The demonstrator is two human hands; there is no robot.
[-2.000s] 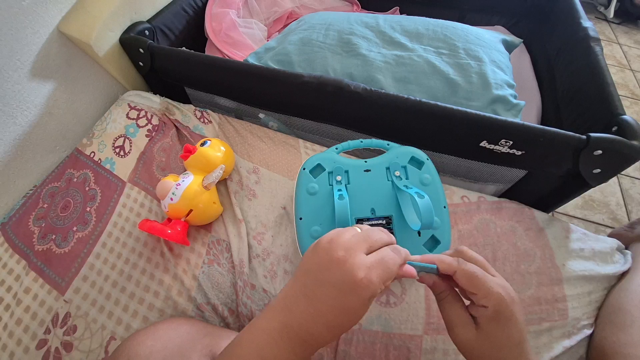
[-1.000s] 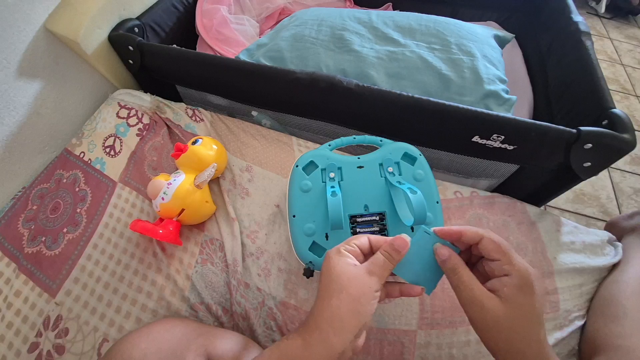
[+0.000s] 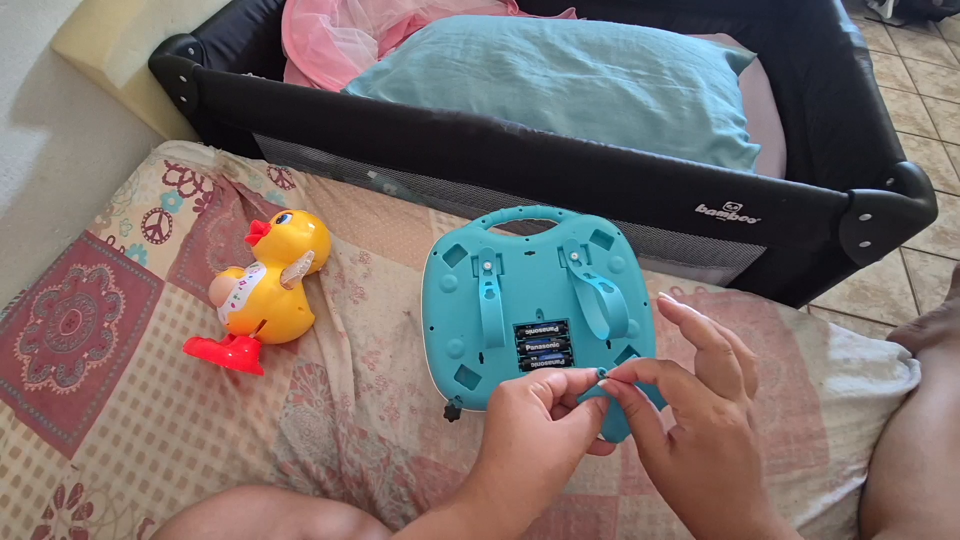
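Note:
My left hand point(image 3: 541, 427) holds a small teal plastic battery cover point(image 3: 616, 420) over the lower edge of a teal plastic toy point(image 3: 465, 300). The thumb and index finger of my right hand point(image 3: 694, 420) pinch at the cover's screw hole, on what looks like a small screw point(image 3: 602, 372). The toy lies back side up, with a carry handle at its top and two teal straps point(image 3: 491, 311). Several Panasonic batteries point(image 3: 543, 346) sit in its uncovered compartment, whose lower edge is partly hidden by my left hand.
A yellow toy duck point(image 3: 281, 300) with red feet lies at the left on the patterned bed sheet point(image 3: 360, 420). Beyond the bed stands a black travel cot point(image 3: 480, 142) holding a teal pillow point(image 3: 570, 82) and pink tulle point(image 3: 330, 37). My bare legs are at the lower edge and right.
The cover has turned between my hands, and my right fingers have moved from its side to its screw hole. The batteries, mostly hidden two seconds ago, now show more fully.

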